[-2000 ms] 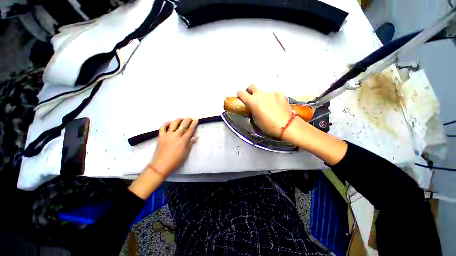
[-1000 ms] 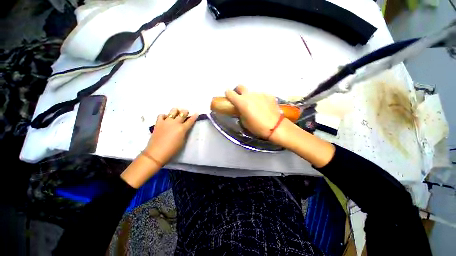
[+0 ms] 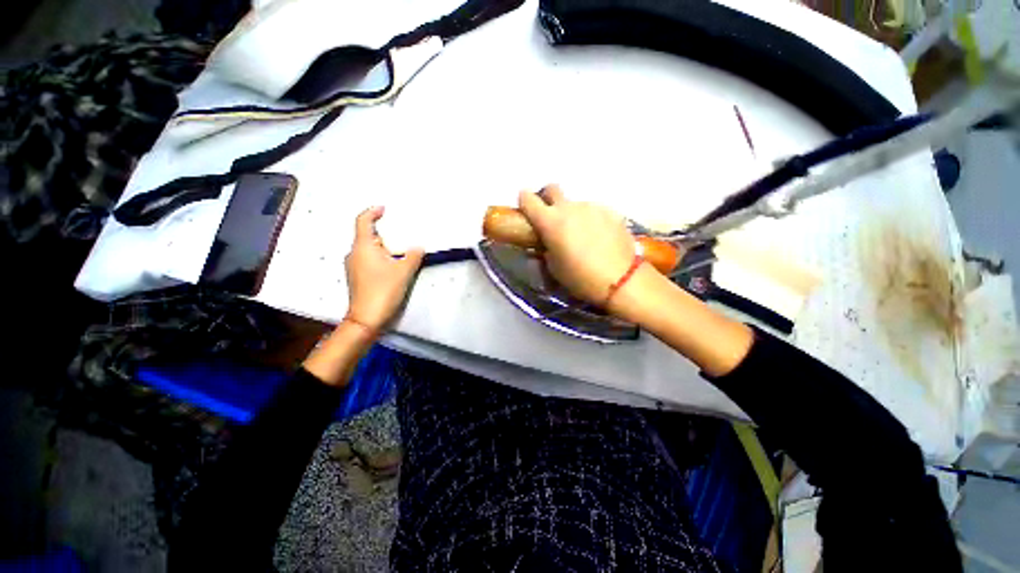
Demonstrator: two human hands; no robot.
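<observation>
A narrow black band strip [image 3: 447, 256] lies at the near part of the white table, running under the iron [image 3: 537, 293] and out again at its right rear. My right hand [image 3: 587, 252] is closed round the iron's orange-brown handle, with the soleplate on the strip. My left hand [image 3: 381, 272] is at the strip's left end, thumb and fingers spread apart. Its thumb side touches or nearly touches the strip end; whether it pinches it cannot be told.
A thick black curved band stack [image 3: 716, 43] lies at the far side. Joined white and black strips [image 3: 302, 114] are heaped at left, beside a smartphone [image 3: 248, 233]. A dark hose [image 3: 805, 168] runs from the iron to upper right. Brown scorch stains [image 3: 912, 285] mark the cover at right.
More of the strip shows right of the iron and less on the left. My left hand's fingers have lifted and spread. The view has shifted, so the table items appear farther right.
</observation>
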